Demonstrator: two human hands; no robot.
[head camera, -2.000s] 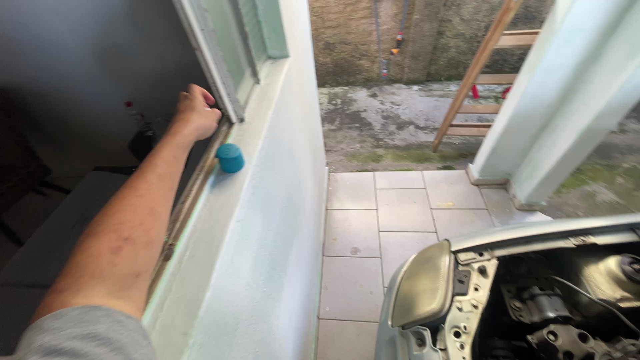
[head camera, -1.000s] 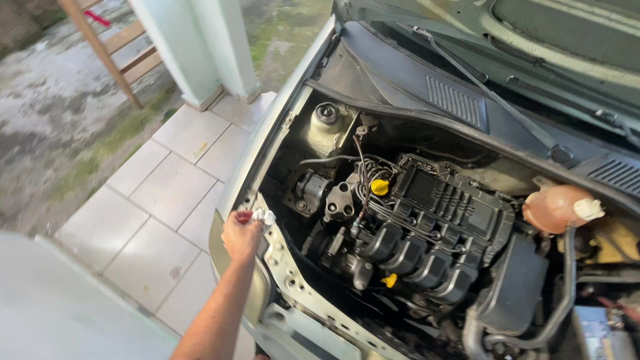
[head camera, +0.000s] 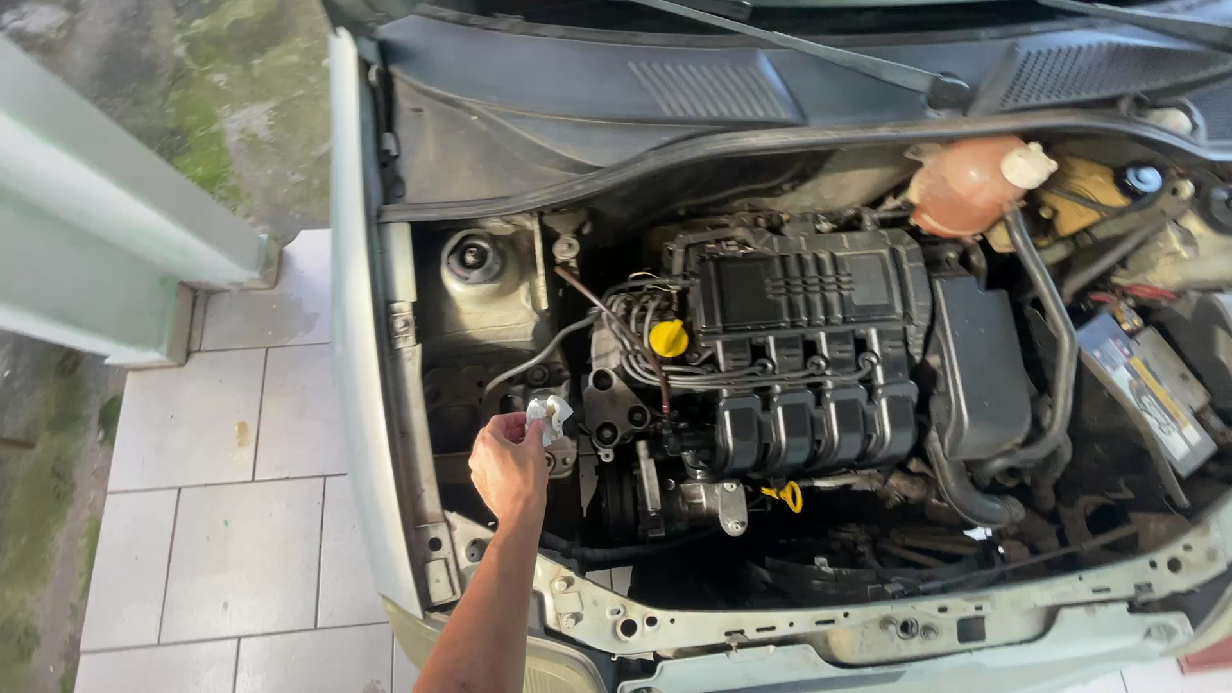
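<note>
My left hand (head camera: 510, 467) reaches over the open engine bay, beside the strut tower (head camera: 481, 298). Between thumb and fingers it pinches a small crumpled piece of white paper or cloth (head camera: 551, 418). Right of the hand lies the engine with its black plastic cover (head camera: 804, 289), grey ignition leads and a yellow oil filler cap (head camera: 668, 338). A yellow dipstick handle (head camera: 789, 497) shows below the intake runners. My right hand is out of view.
The front crossmember (head camera: 751, 626) and left fender (head camera: 361, 385) edge the bay. A coolant reservoir (head camera: 967, 188) and a battery (head camera: 1145, 395) are at the right. A pillar (head camera: 106, 221) stands on the tiled floor (head camera: 241, 549) at the left.
The view has swung from a window ledge to the engine bay. My left hand, earlier at the window frame, then by the fender edge, is now over the bay with the white piece.
</note>
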